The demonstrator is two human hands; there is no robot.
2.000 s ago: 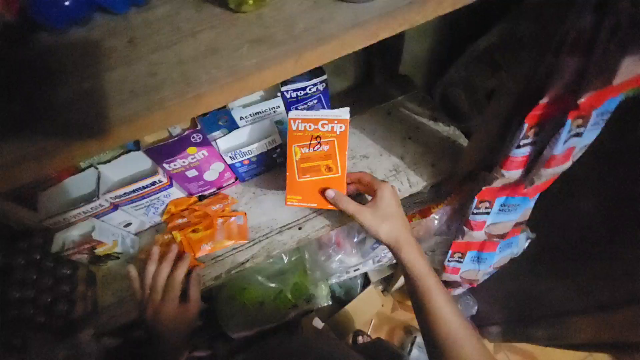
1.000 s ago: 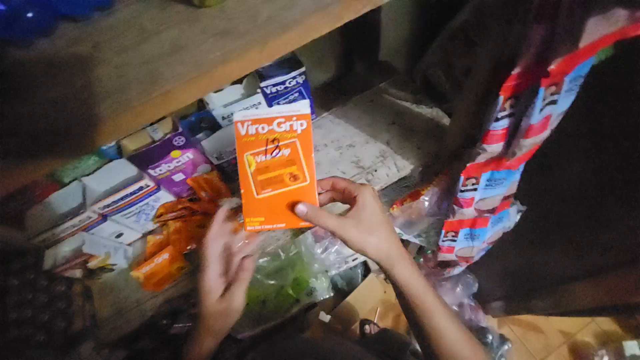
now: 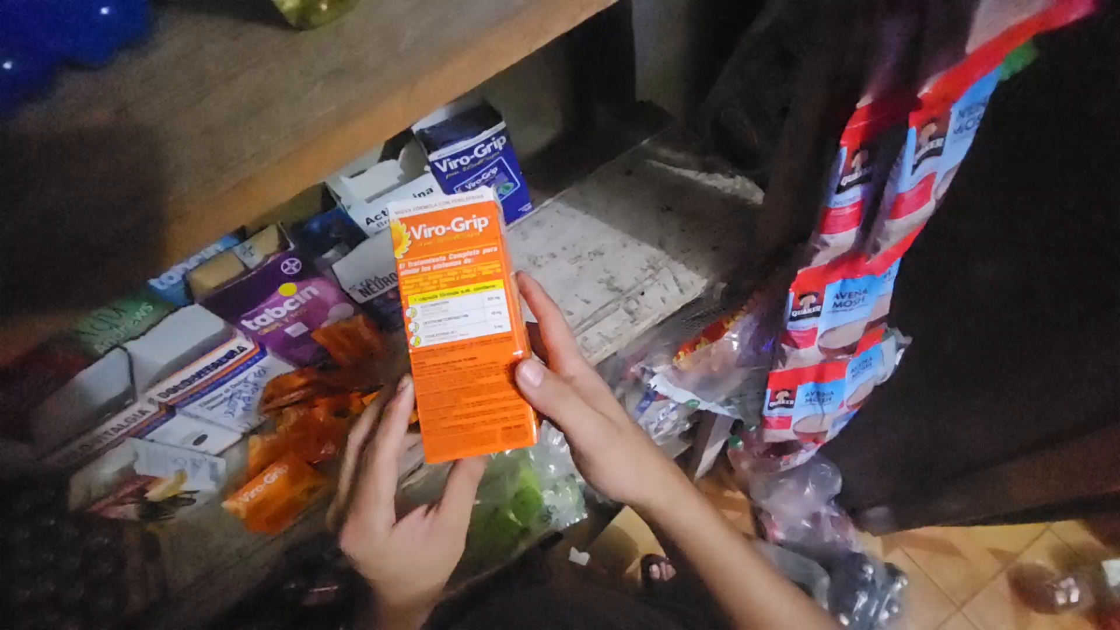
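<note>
An orange Viro-Grip medicine box (image 3: 468,385) is held upright before me, its side panel of small print facing the camera. My right hand (image 3: 582,402) grips its right edge between thumb and fingers. Around the lower left of the box is my left hand (image 3: 407,499), fingers apart and thumb near the bottom edge; whether it bears on the box is unclear. Orange sachets (image 3: 280,494) lie in a loose pile left of my left hand. Behind the box stand a blue Viro-Grip box (image 3: 481,162), a purple Tabcin box (image 3: 284,306) and several opened white medicine boxes (image 3: 210,372).
An upper wooden shelf (image 3: 289,114) overhangs the boxes. The lower shelf board (image 3: 612,254) runs behind my right hand. Strips of Quaker sachets (image 3: 827,311) hang at the right. Clear plastic bags, one with green contents (image 3: 525,499), are below my hands, above a tiled floor (image 3: 954,569).
The orange box has turned from its front face to a side panel. My left hand has moved from beside the orange sachets to the box. The view is now closer to the box.
</note>
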